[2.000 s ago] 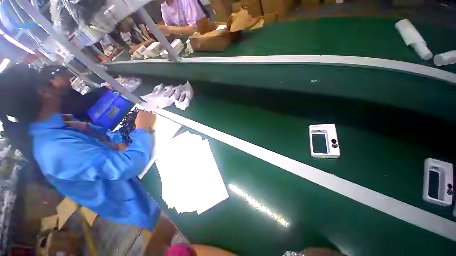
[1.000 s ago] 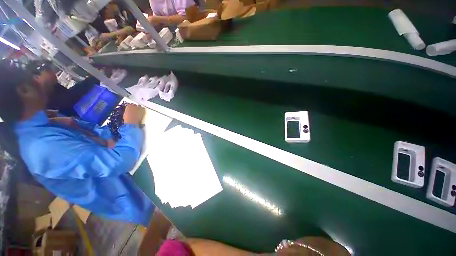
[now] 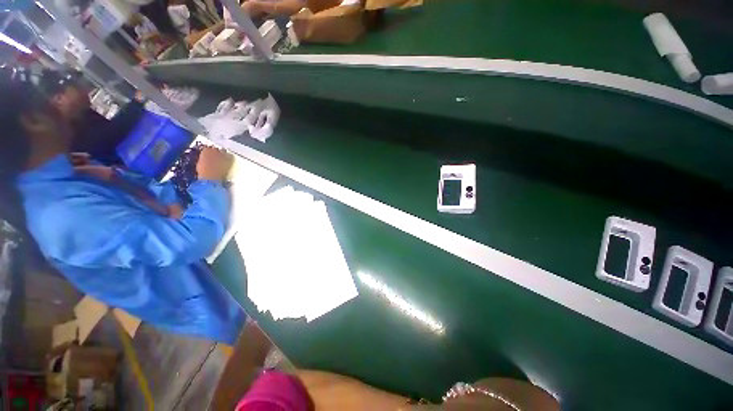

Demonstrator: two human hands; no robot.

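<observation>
My left hand (image 3: 526, 393) is at the bottom edge, with a bracelet at the wrist and a pink sleeve further back. Its fingers are cut off by the frame, so what it holds is hidden. My right hand is not in view. A bright white stack of sheets (image 3: 296, 255) lies fanned on the green worktop, left of centre. On the green lane beyond the pale strip, a white device (image 3: 456, 189) with a dark window lies flat. Several more devices (image 3: 626, 254) lie nearer the right edge, the last one cut off.
The pale edge strip (image 3: 450, 242) runs diagonally between worktop and lane. A person in blue (image 3: 137, 241) works at the left beside a blue bin (image 3: 153, 144). Crumpled white wrapped units (image 3: 261, 117) lie on the lane. White tubes (image 3: 672, 48) lie at the far right; cartons (image 3: 329, 24) stand across.
The devices on the lane have moved left in view, and more have come in at the right edge. More of my left hand and bracelet shows than two seconds ago. The view has shifted slightly.
</observation>
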